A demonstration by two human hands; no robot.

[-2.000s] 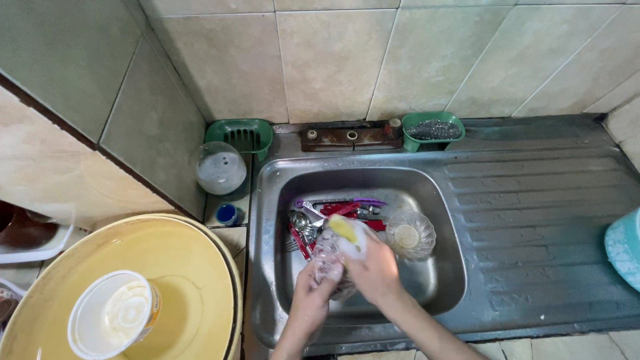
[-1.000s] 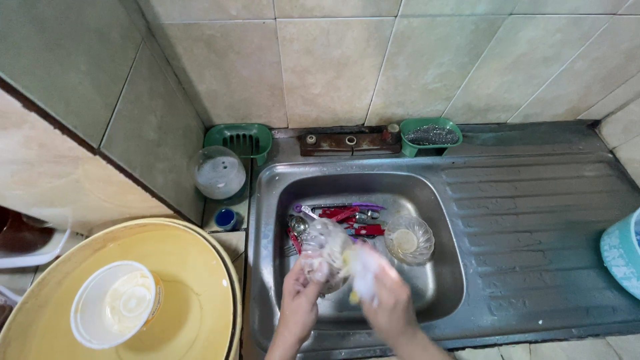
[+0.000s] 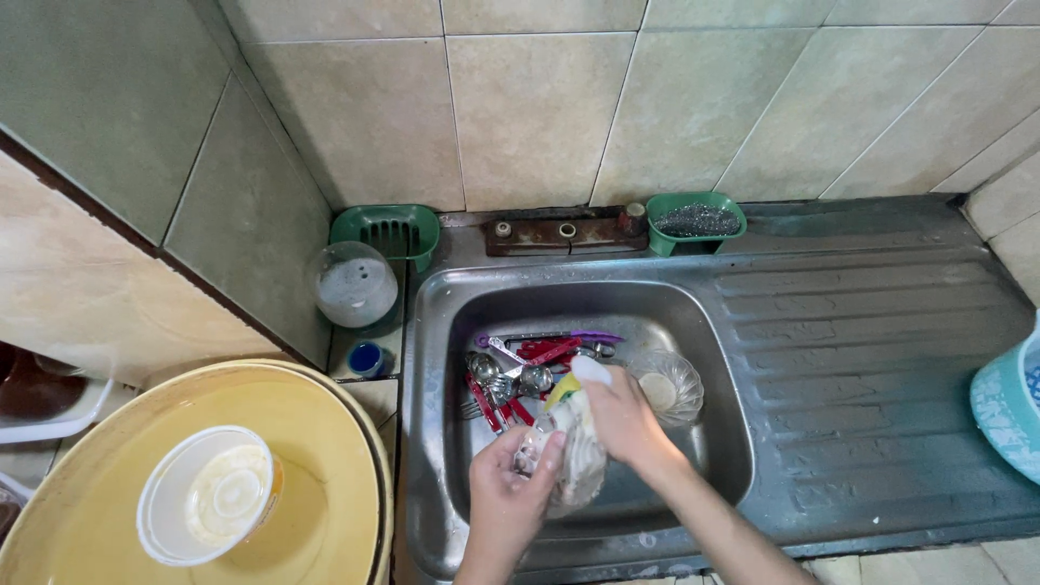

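Note:
Over the steel sink (image 3: 435,487), my left hand (image 3: 512,483) grips a soapy clear glass bowl (image 3: 581,479) by its near side. My right hand (image 3: 621,410) presses a yellow sponge (image 3: 562,392) with white suds against that bowl's upper part. Another fluted clear bowl (image 3: 686,390) rests on the sink floor, just beyond my right hand. Red-handled cutlery (image 3: 552,351), metal spoons (image 3: 484,367) and a purple-handled utensil (image 3: 597,335) lie in a pile at the back left of the basin. My hands partly cover the held bowl and the sponge.
A yellow basin (image 3: 325,455) with a white plastic tub (image 3: 154,512) floats or sits at left; which, I cannot tell. Behind the sink are a green soap dish (image 3: 349,219), a round container of suds (image 3: 356,288), a blue cap (image 3: 366,358) and a green holder with steel wool (image 3: 697,219). A turquoise basin (image 3: 999,406) stands right.
The held bowl has tilted and turned between my hands. My right hand has moved up and away from me with the sponge since one second ago.

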